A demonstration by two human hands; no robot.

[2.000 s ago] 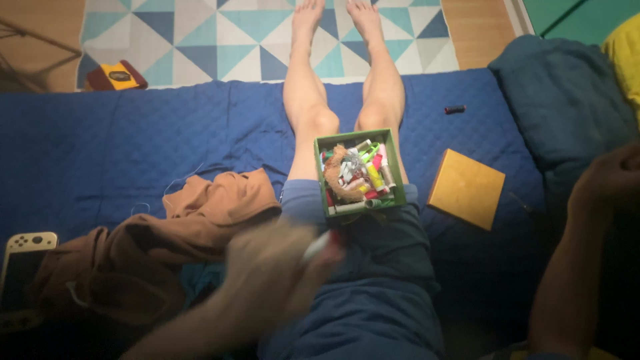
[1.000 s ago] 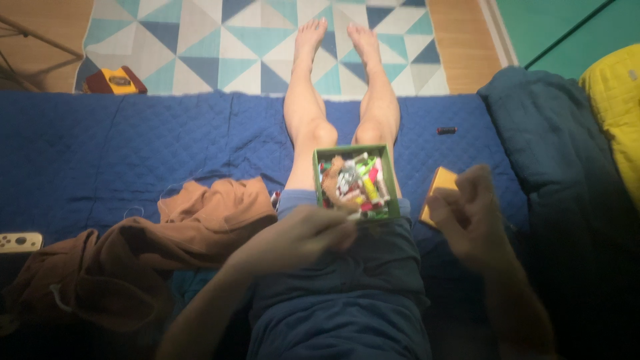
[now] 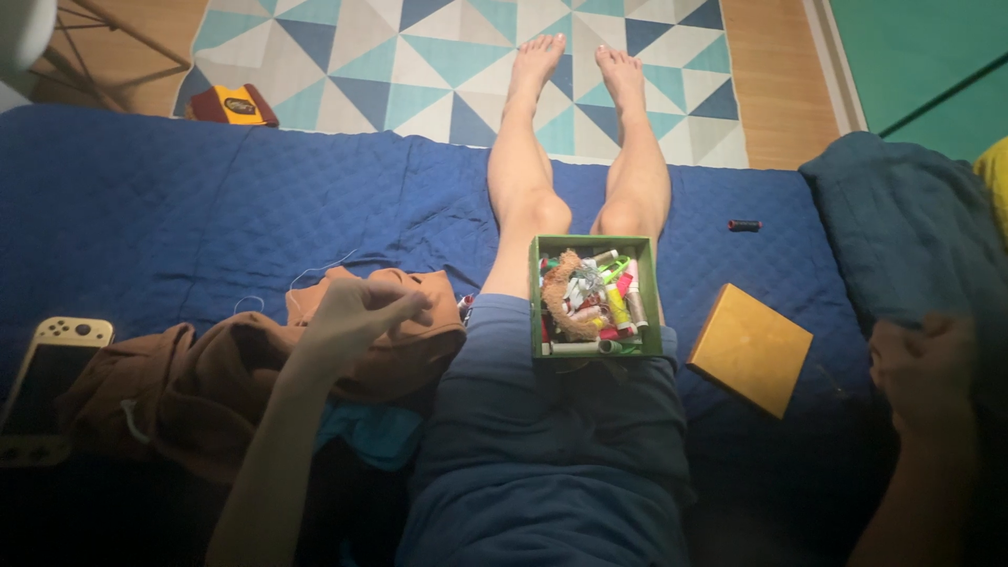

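Note:
My left hand (image 3: 354, 315) hovers over the brown cloth (image 3: 417, 331), its thumb and index finger close together; whether something thin lies between them cannot be seen. Far to the right, my right hand (image 3: 921, 366) is raised with fingers curled, dim and blurred, its contents unclear. Between the hands, a green open box (image 3: 654, 299) rests on my thighs, filled with thread spools (image 3: 617, 305), a curled brown fuzzy piece (image 3: 561, 295) and small bits. A loose pale thread (image 3: 315, 270) loops beside the cloth. A small spool (image 3: 465, 302) lies at the cloth's right edge.
A square golden lid or box (image 3: 752, 350) and a dark spool (image 3: 744, 226) lie on the blue quilt (image 3: 354, 181) to the right. At far left is a handheld game console (image 3: 51, 386). A dark blue pillow or bedding (image 3: 906, 213) borders the right side.
My left hand has moved left from near the box to over the brown cloth. My right hand has moved right, away from the golden square. The whitish-and-red thing seen at my left hand earliest is no longer there.

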